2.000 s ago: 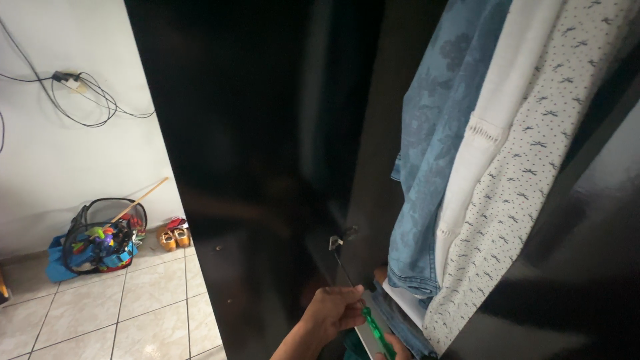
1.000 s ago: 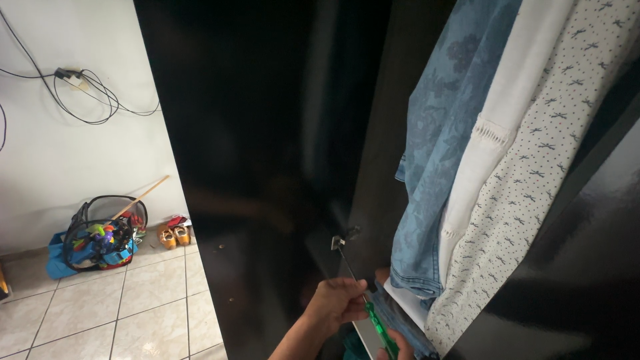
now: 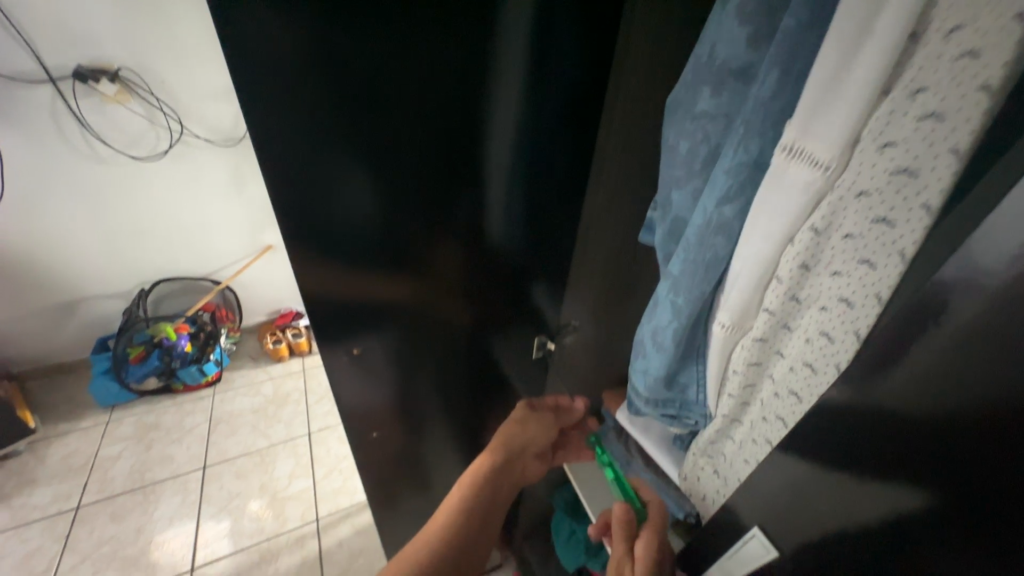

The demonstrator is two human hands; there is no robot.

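A screwdriver with a translucent green handle [image 3: 616, 478] is at the lower centre, pointing up and to the left. My right hand [image 3: 638, 532] grips the handle near its lower end. My left hand [image 3: 552, 436] is at the handle's upper end, fingers bent around where the shaft would be; whether it holds the shaft is hidden. Above the left hand, a metal hinge [image 3: 544, 346] sits at the joint between the glossy black wardrobe door [image 3: 416, 240] and the dark side panel [image 3: 600, 264]. The screwdriver is apart from the hinge.
Blue denim [image 3: 696, 224], white cloth [image 3: 792, 168] and patterned cloth [image 3: 872, 216] hang in the wardrobe, above folded clothes and a shelf edge [image 3: 588, 492]. At left, a mesh basket of toys [image 3: 172, 352] and shoes [image 3: 286, 342] stand on tiles; cables [image 3: 128, 112] hang on the wall.
The screwdriver's shaft, earlier reaching up to the hinge, has come away from it. Both hands are now lower and farther from the hinge.
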